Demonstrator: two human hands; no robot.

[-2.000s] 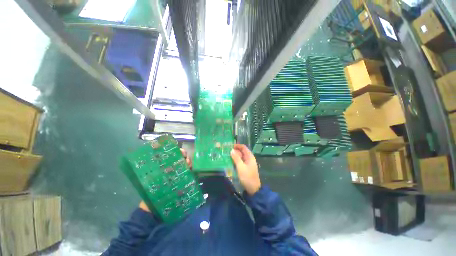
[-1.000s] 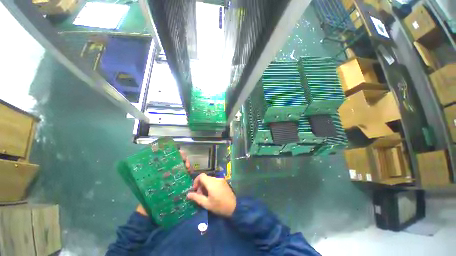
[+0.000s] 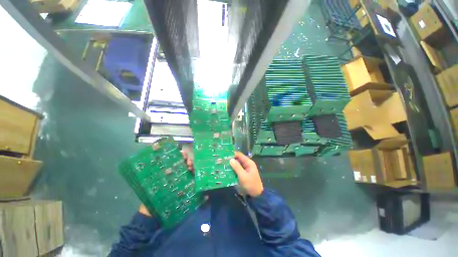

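My right hand (image 3: 246,173) grips the near right edge of a green PCB panel (image 3: 213,150). The panel lies lengthwise away from me, its far end between the ribbed side walls of the magazine rack (image 3: 265,45). My left hand (image 3: 187,159) holds a fanned stack of PCB panels (image 3: 163,183) left of that panel. The stack hides most of my left hand; some fingers show at its right edge. The stack's right side and the single panel's near left edge meet in view; whether they touch, I cannot tell.
Board piles (image 3: 289,88) stand right of the rack, with dark ribbed blocks (image 3: 287,132) among them. Cardboard boxes (image 3: 374,113) and a shelf are at the right. A metal post (image 3: 85,65) slants across the left. Wooden cabinets (image 3: 17,133) stand at the far left.
My right hand has moved from the held stack's right edge to a single panel, which now reaches from the rack towards me. My left hand still holds the stack in nearly the same place.
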